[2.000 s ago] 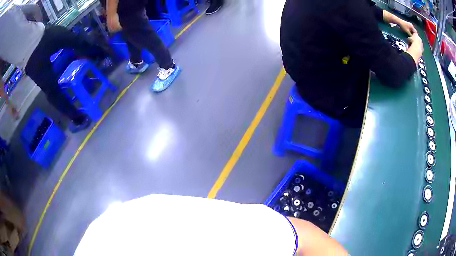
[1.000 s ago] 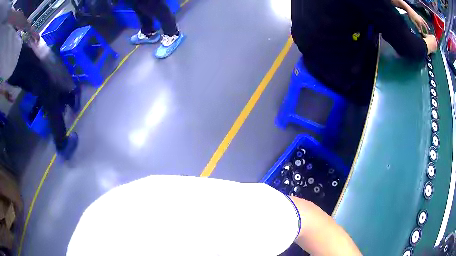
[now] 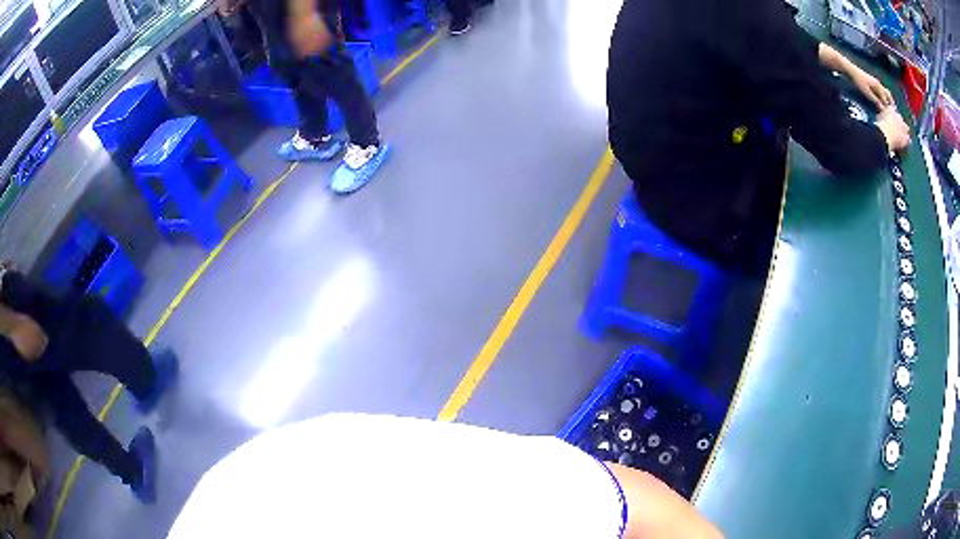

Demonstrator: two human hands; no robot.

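Observation:
A single line of round black discs with pale centres (image 3: 898, 412) runs along the green conveyor belt (image 3: 932, 379) at the right. Some discs nearly touch; a wider gap shows near the lower end of the line. The green bench top (image 3: 811, 347) lies beside it. A blue crate (image 3: 592, 413) with loose black discs stands by the bench edge. My upper arm in a white sleeve shows at the bottom. Both my hands are out of the picture.
A person in black (image 3: 705, 126) sits on a blue stool (image 3: 600, 300) at the bench, hands over the line. Another stool (image 3: 172, 153) and a crate (image 3: 118, 286) are at the left. People stand or walk left. A red tray (image 3: 913, 90) is far right.
The view has shifted a little. The walking person at the left has moved down towards the lower left corner. The seated person's hands remain at the line.

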